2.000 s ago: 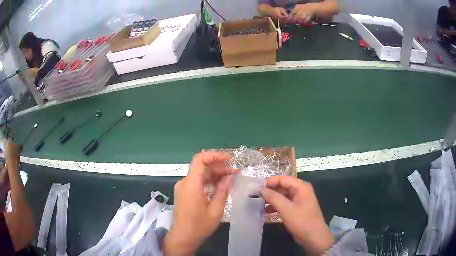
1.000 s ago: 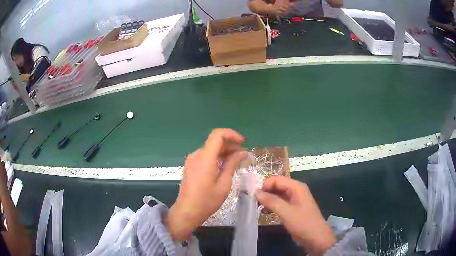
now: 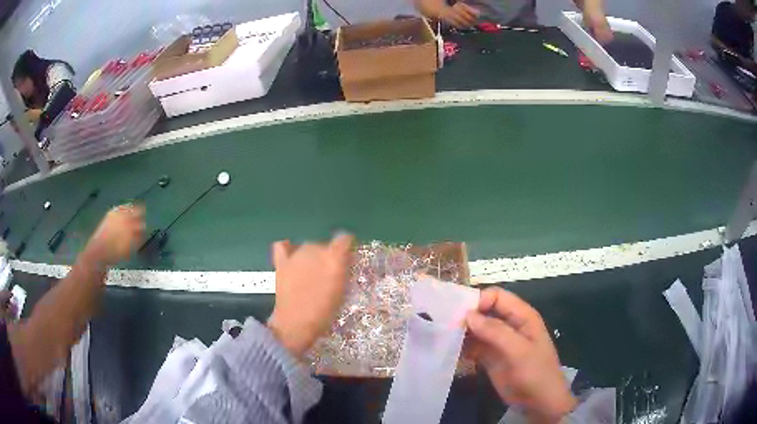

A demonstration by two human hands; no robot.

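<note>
My right hand (image 3: 519, 348) pinches the upper right edge of a long milky white sleeve (image 3: 427, 356), which has a dark hole near its top and hangs down to the lower picture edge. My left hand (image 3: 309, 286) is off the sleeve, over the left side of the open parts carton (image 3: 466, 258), slightly blurred; whether its fingers hold anything does not show. The carton is full of glittering clear pieces (image 3: 373, 306) and is partly hidden by the sleeve and my hands.
Round-headed black tools (image 3: 192, 204) lie on the green belt (image 3: 498, 178). Another person's blurred hand (image 3: 119, 236) reaches over them. White sleeves lie left (image 3: 170, 377) and right (image 3: 726, 331). Across the belt stand a deeper brown carton (image 3: 386, 74) and white trays (image 3: 635, 79).
My left hand has left the sleeve and moved left. The sleeve top has tilted open to view in my right hand. The neighbouring worker's arm has reached onto the belt.
</note>
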